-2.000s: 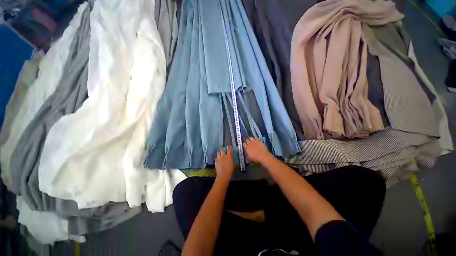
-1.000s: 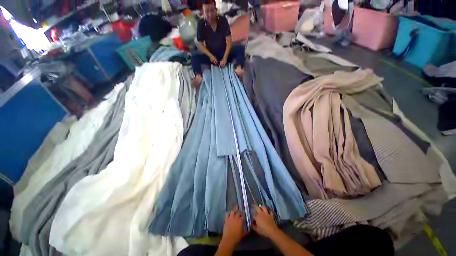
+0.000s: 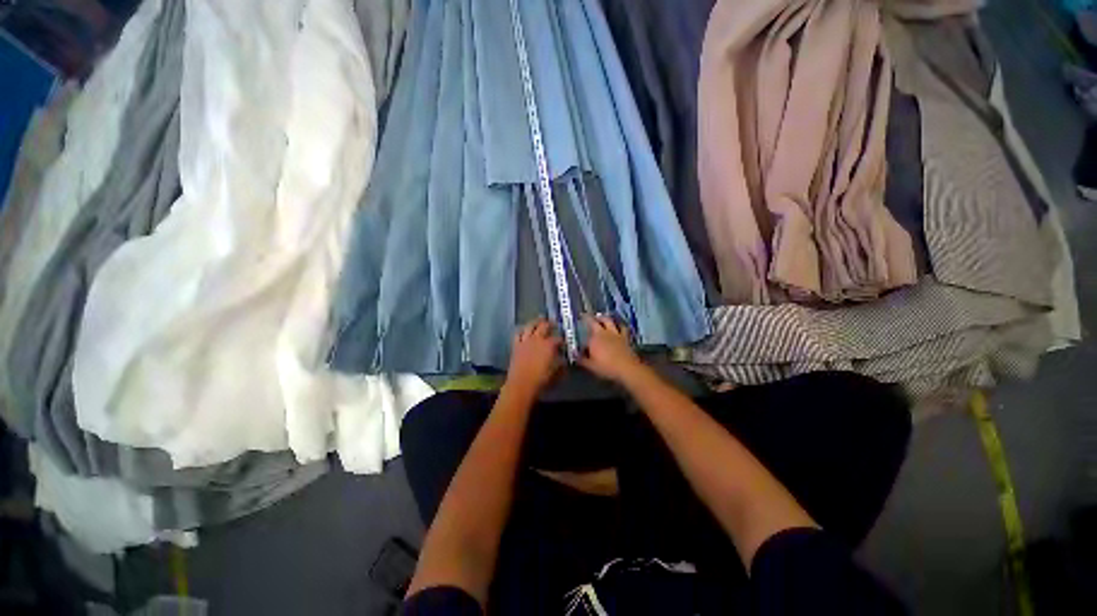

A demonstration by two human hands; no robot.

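Observation:
A blue curtain (image 3: 424,229) lies in lengthwise pleats in the centre, its near edge just in front of my lap. A white tape measure (image 3: 544,193) runs lengthwise over it to between my hands. My left hand (image 3: 538,354) is at the near edge just left of the tape end. My right hand (image 3: 609,347) is just right of it, close to my left hand. Both hands are low on the cloth edge. The fingertips are small and blurred, so whether they pinch the cloth or tape cannot be told.
A white curtain (image 3: 247,241) and a grey curtain (image 3: 102,289) lie left. A folded beige-pink curtain (image 3: 824,157) lies right over striped fabric (image 3: 830,343). Yellow floor tape (image 3: 1001,481) is at the right. A dark phone-like object (image 3: 393,564) lies beside my left leg.
The view tilted up to show a person at the far end, then back down. My hands stay at the near edge beside the tape and now sit closer together than two seconds ago.

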